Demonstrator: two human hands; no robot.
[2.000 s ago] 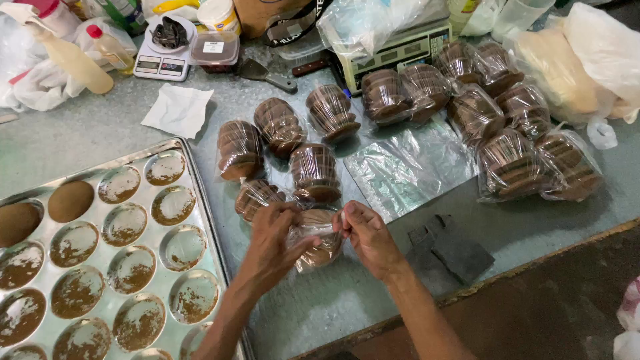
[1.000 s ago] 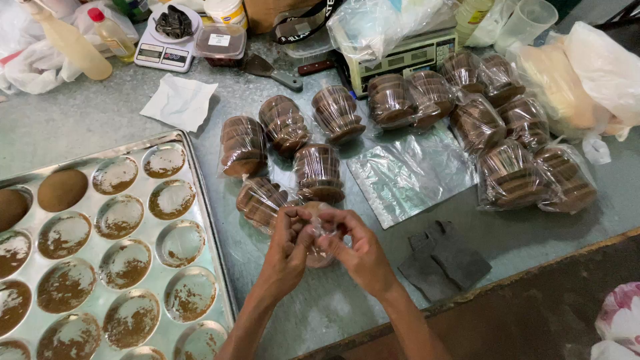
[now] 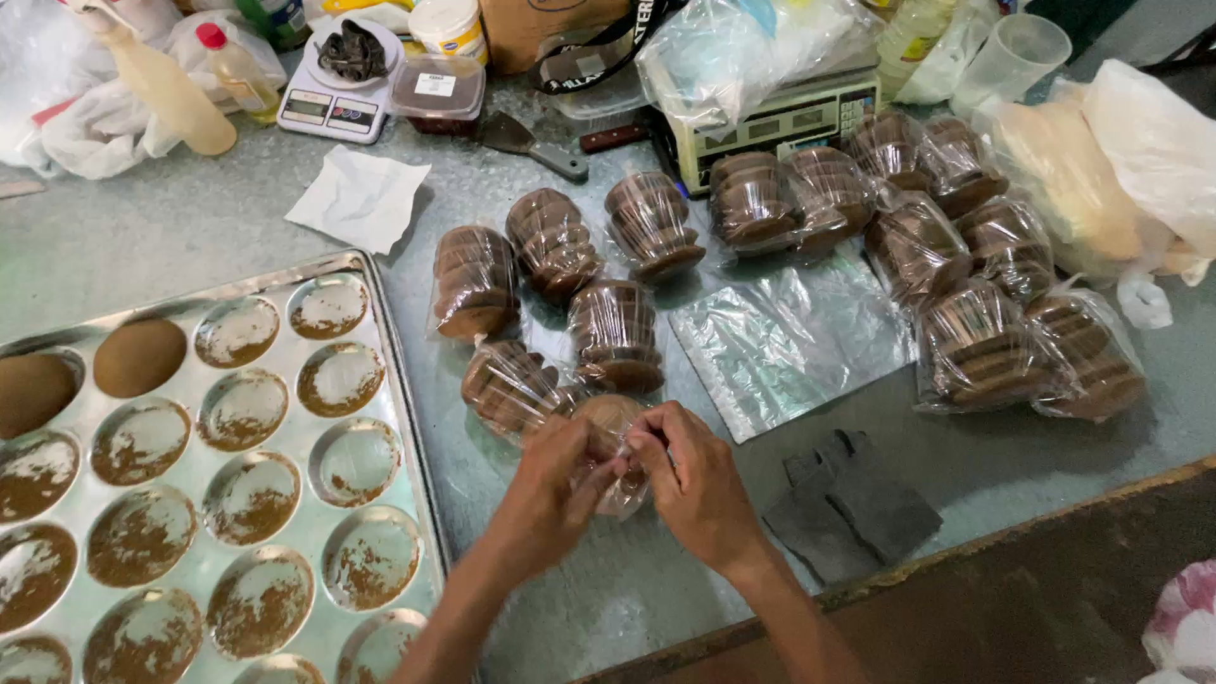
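My left hand [image 3: 556, 494] and my right hand [image 3: 689, 475] meet at the gathered neck of a clear plastic bag [image 3: 622, 496], fingertips pinching the film. Round brown cakes [image 3: 608, 414] show in that bag, partly hidden behind my fingers. Touching it on the left lies a bagged stack of brown cakes [image 3: 508, 385], tilted. Just behind stands another bagged stack [image 3: 616, 334]. More such stacks curve back and to the right across the metal table. A pile of flat clear bags [image 3: 793, 332] lies right of my hands, and torn dark grey pieces [image 3: 850, 508] are nearer the table edge.
At left is a metal baking tray [image 3: 404, 399] with round cups, two holding brown cakes [image 3: 140, 357]. Along the back are a small kitchen scale [image 3: 334, 100], a scraper [image 3: 534, 145], a knife handle [image 3: 613, 139], a larger scale [image 3: 779, 123] and a bag of pale bread [image 3: 1069, 176].
Both hands have stayed at the same bag. Two seconds ago they were farther apart around it; now their fingertips are together at its gathered plastic.
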